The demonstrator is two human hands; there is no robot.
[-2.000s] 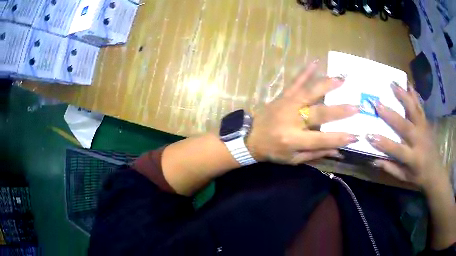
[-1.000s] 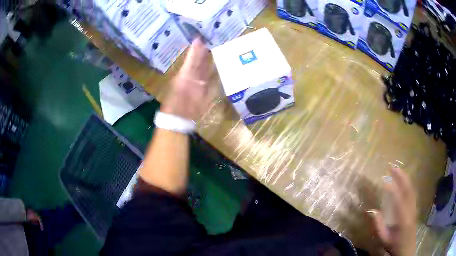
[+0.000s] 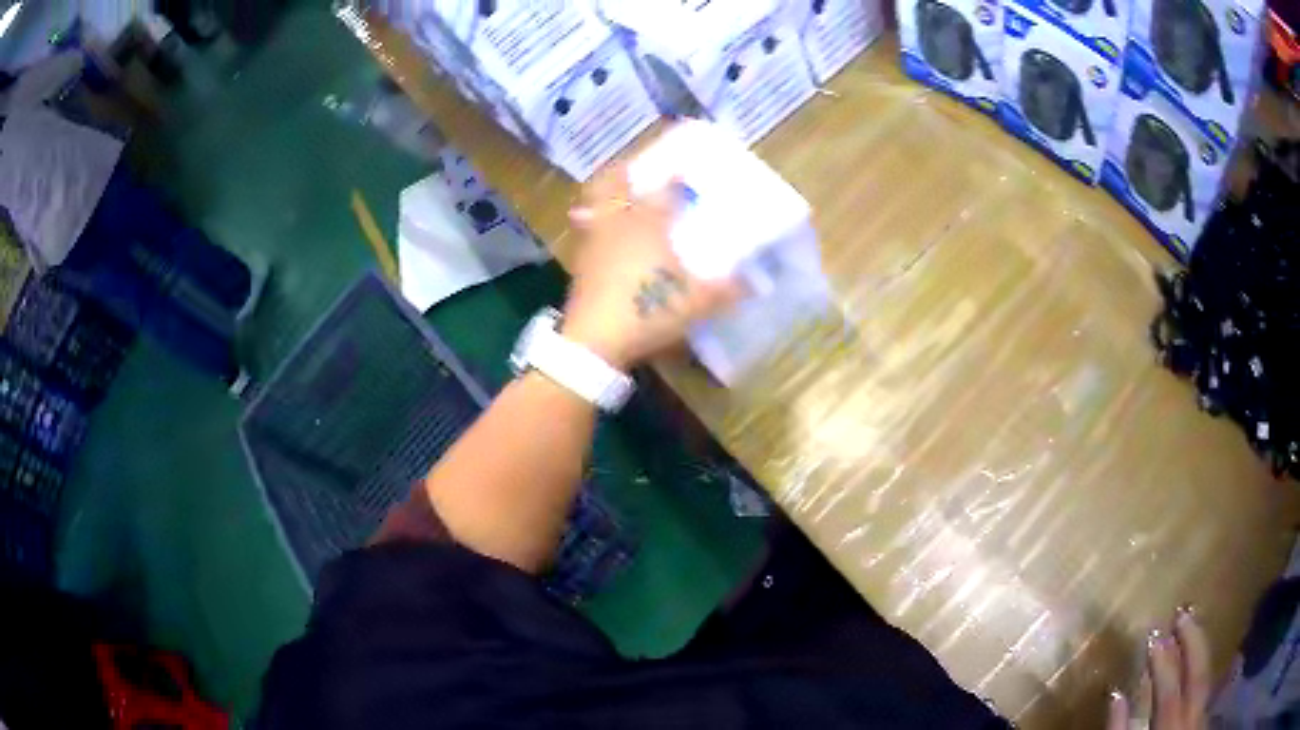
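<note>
A white retail box (image 3: 763, 235) with a blue square on its lid stands near the table's front edge, beside the stacked boxes; it is blurred. My left hand (image 3: 642, 271), with a white watch strap, is on the near left side of this box, fingers bent around it. My right hand (image 3: 1172, 682) is at the lower right edge of the picture, cut off; only some fingers show, apart, over the wrapped tabletop (image 3: 984, 414), with nothing seen in them.
Stacked white boxes with text (image 3: 592, 107) stand at the upper left of the table, boxes with product pictures (image 3: 1052, 97) at the back. A black cable heap (image 3: 1247, 307) lies at the right. A dark slatted crate (image 3: 357, 414) is on the green floor.
The view has shifted, then my left hand, empty and beside the box one second ago, has closed around it. The box's lid has turned. My right hand has moved lower, partly out of the picture.
</note>
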